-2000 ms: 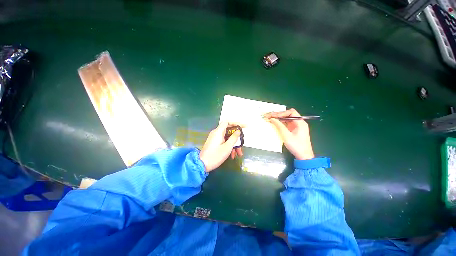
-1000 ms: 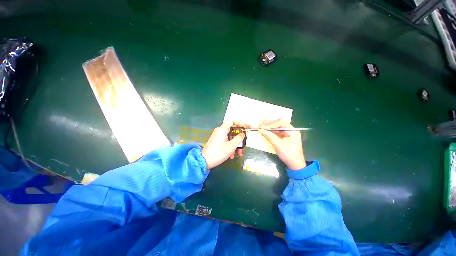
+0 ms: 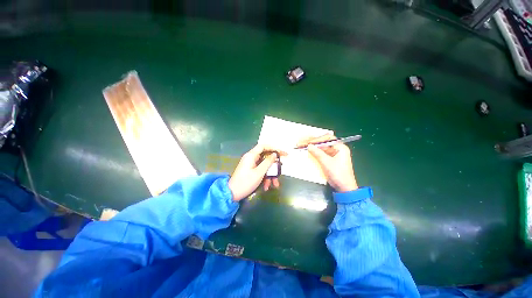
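My left hand [image 3: 251,173] holds a small black module [image 3: 272,165] with a pale face, near the left edge of a white sheet [image 3: 286,131]. The sheet lies on the green surface, tilted a little. My right hand [image 3: 335,163] holds a thin silver tweezers-like tool [image 3: 343,141] over the sheet. Its tip points left toward the module, a short way from it. Whether the tip carries anything is too small to tell. My fingers hide part of the module and part of the sheet.
A long orange-tan and white strip pack [image 3: 142,137] lies at left. More black modules [image 3: 296,74] lie spaced along the far side, another [image 3: 415,83] farther right. A crinkled black bag [image 3: 17,96] is at far left, a green-rimmed tray [image 3: 523,204] at the right edge.
The tool tip has drawn back right from the module and the tool now slants. The module in my left hand shows a paler face. The lying modules have shifted left in the picture.
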